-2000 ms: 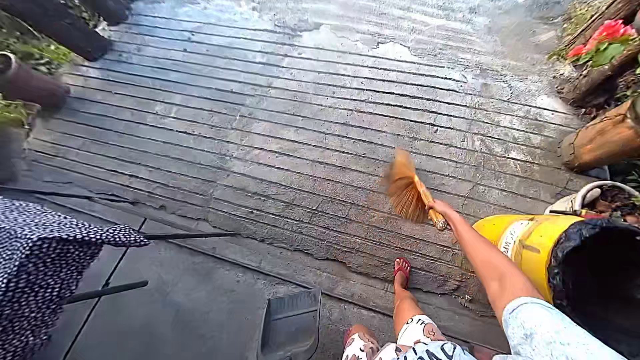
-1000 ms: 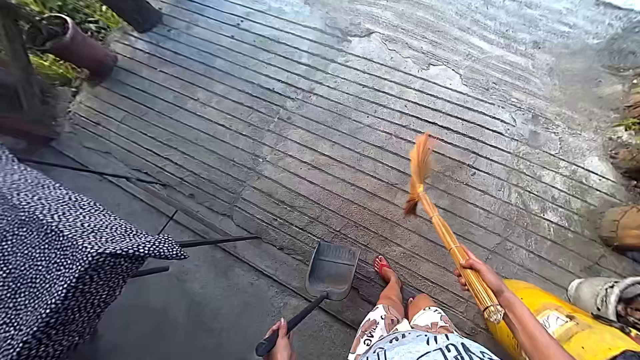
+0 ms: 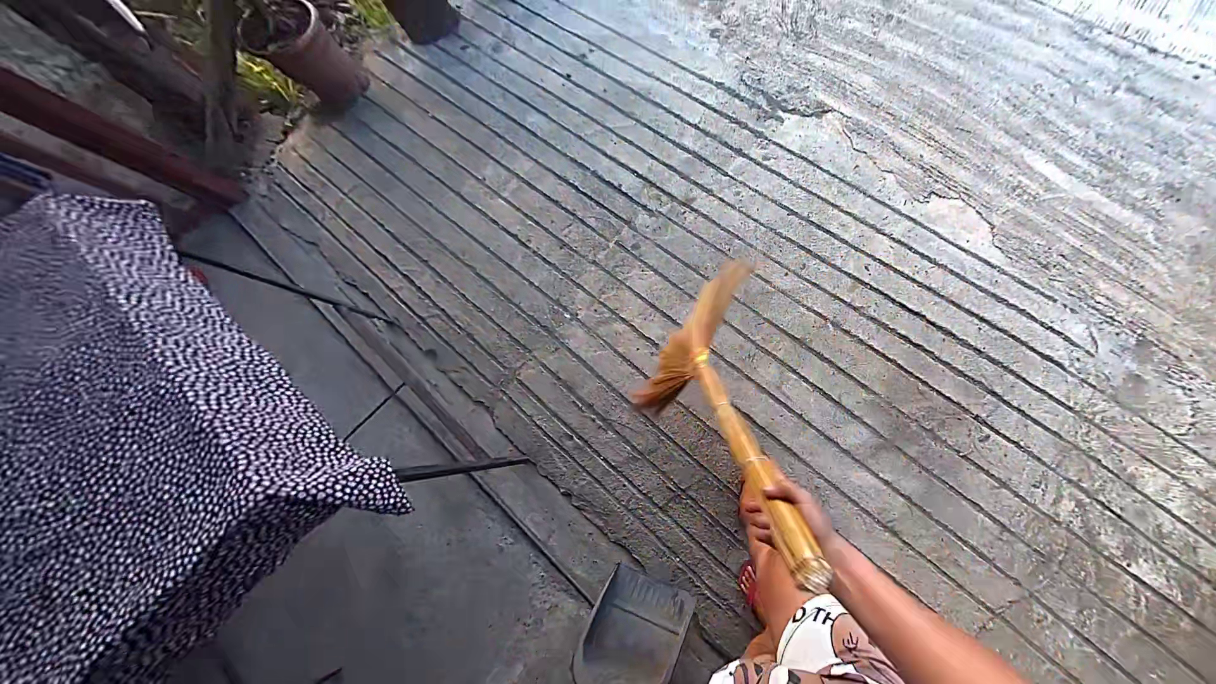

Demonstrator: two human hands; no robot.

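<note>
My right hand (image 3: 788, 513) is closed around the handle of a soft straw broom (image 3: 750, 446), whose fanned, slightly blurred bristles point away from me over the grooved concrete (image 3: 589, 247). Left of my bare leg, a black dustpan (image 3: 636, 622) is partly in view at the bottom edge; its handle is out of the frame. My left hand is not visible. A foot in a red sandal (image 3: 749, 581) rests on the concrete beside the pan.
A dark cloth with white dots (image 3: 190, 408) covers something at the left, with thin black rods (image 3: 461, 469) sticking out. Beyond it are a reddish beam (image 3: 114, 138) and a potted plant (image 3: 318, 57). A narrow ledge (image 3: 408, 380) borders the grooved concrete.
My left hand, on the dustpan's handle one second ago, is out of view now. The broom in my right hand has changed its angle. The view has swung left.
</note>
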